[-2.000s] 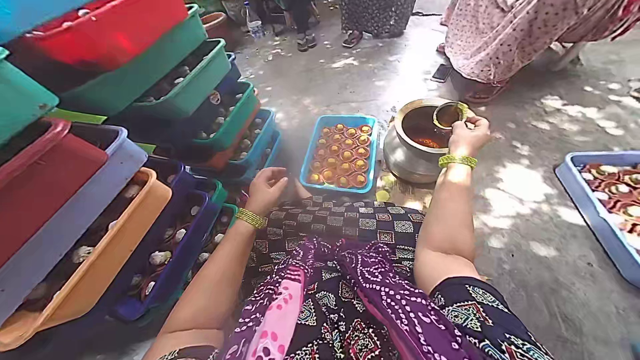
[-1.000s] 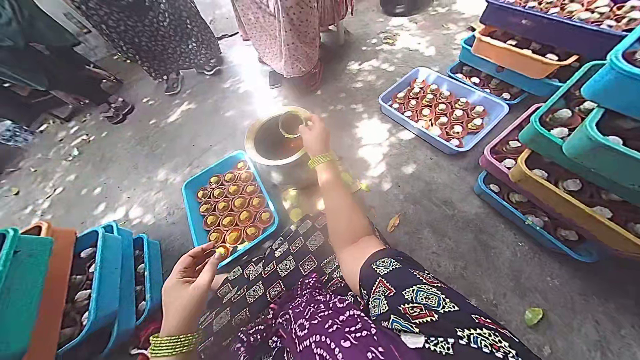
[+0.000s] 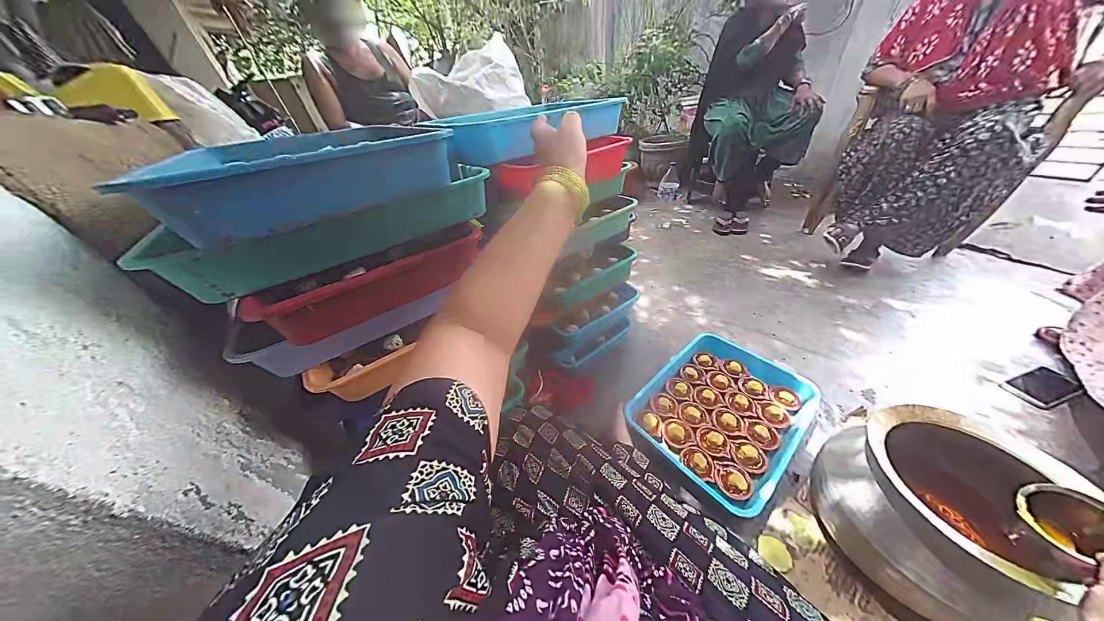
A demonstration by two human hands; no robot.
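Observation:
My left hand reaches forward, its fingers over the near rim of a blue plastic tray on top of a stack of trays. At the right edge, my right hand shows only in part, holding a small metal vessel with reddish-brown liquid over the mouth of a large metal pot. The pot holds dark reddish liquid. Left of it, a light-blue tray on the ground holds rows of brown cups, each with a yellow round piece in it.
Stacked trays of several colours, topped by a larger blue tray, stand at left beside a concrete ledge. Seated people are ahead, near a plastic bottle and a plant pot. A phone lies on the ground at right.
My left hand has moved from the tray of brown cups to the blue tray on the stack. My right hand still holds the small vessel at the pot. The view has swung strongly left.

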